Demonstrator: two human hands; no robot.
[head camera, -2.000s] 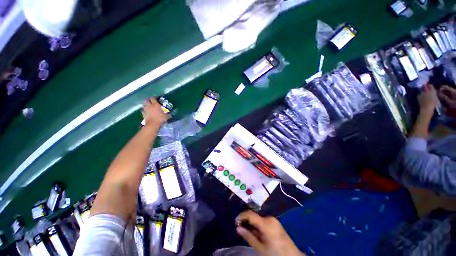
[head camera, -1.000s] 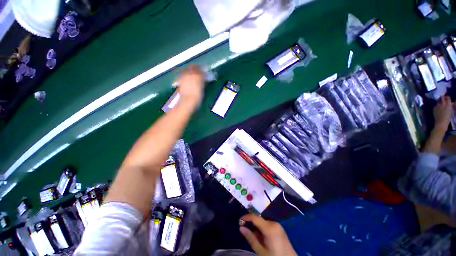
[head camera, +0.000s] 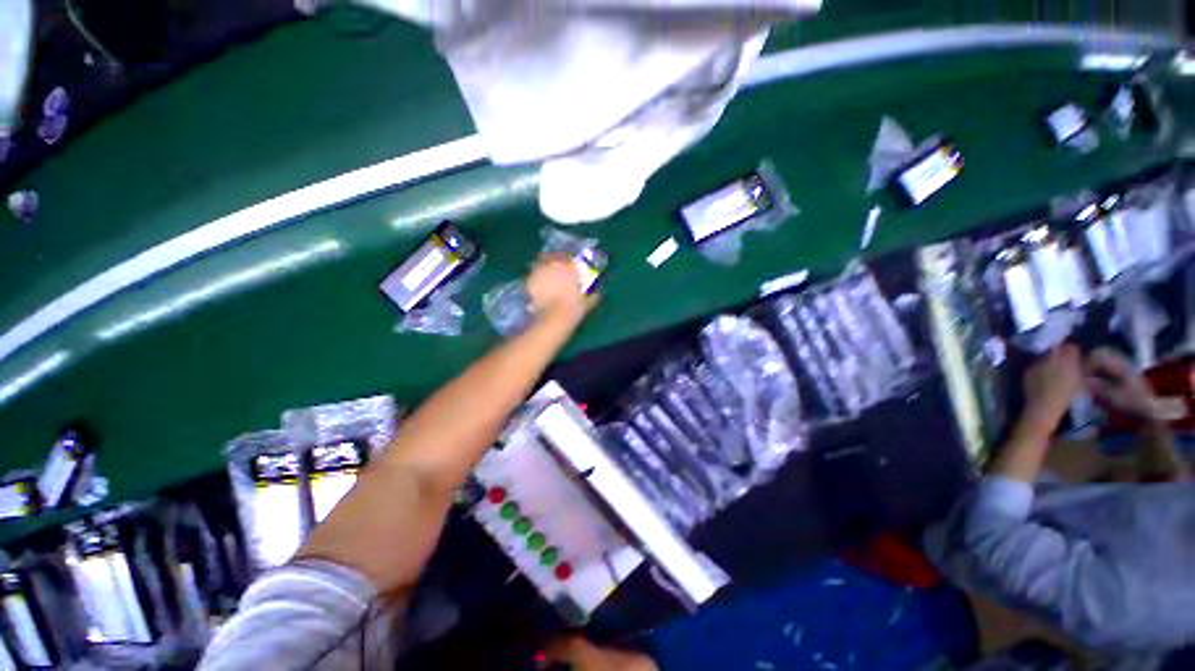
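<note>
My left hand (head camera: 557, 286) reaches over the green belt, its fingers closed on a battery pack (head camera: 591, 268); the hand covers most of that pack. Another battery pack with clear plastic (head camera: 430, 269) lies to its left, and one more (head camera: 725, 210) lies to its right. The white tester (head camera: 553, 518), with green and red buttons, stands on the black bench below my forearm. My right hand (head camera: 600, 654) is dark and cut off by the bottom edge; its fingertips are not clear.
Bagged packs (head camera: 708, 413) stand in a row right of the tester. More packs (head camera: 278, 505) lie on plastic at the lower left. White cloth (head camera: 596, 92) hangs over the belt's far side. Another worker's hands and sleeves (head camera: 1068, 551) are at the right.
My left hand has let go of one pack, which now lies on the belt, and has moved right onto another. The view has shifted; my right hand is now mostly below the picture's edge.
</note>
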